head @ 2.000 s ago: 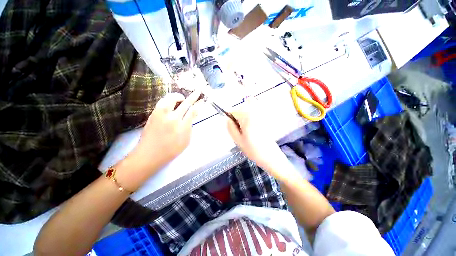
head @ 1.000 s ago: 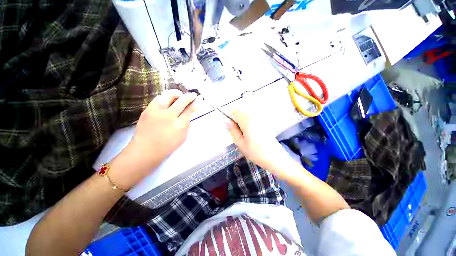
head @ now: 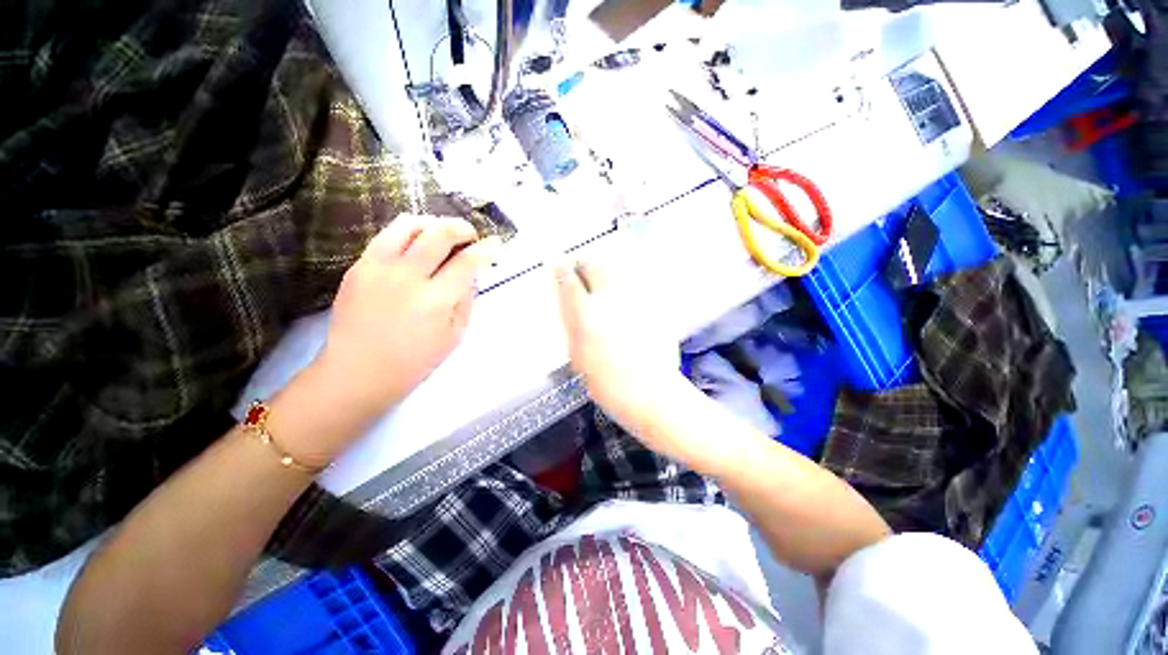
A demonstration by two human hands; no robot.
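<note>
The dark plaid garment (head: 231, 243) lies bulky to the left of the white sewing machine head (head: 365, 64), with its edge reaching the needle area. My left hand (head: 400, 301) pinches the garment's edge just in front of the presser foot (head: 448, 122). My right hand (head: 615, 335) is right of it, above the table, with its fingertips around a small dark part of a thin metal tool, likely tweezers (head: 584, 276). The tool's tip is hard to make out. A grey-blue cylindrical attachment (head: 543, 138) stands right of the needle.
Scissors with red and yellow handles (head: 778, 220) lie on the machine bed right of my right hand. A blue crate (head: 848, 307) and plaid pieces (head: 986, 358) are below the table at right. The measuring-scale table edge (head: 474, 454) runs before my lap.
The view has shifted, so machine and scissors sit higher and further left. My right hand has turned, and its tool, earlier pointing toward my left fingertips, now shows little. My left hand still pinches the edge.
</note>
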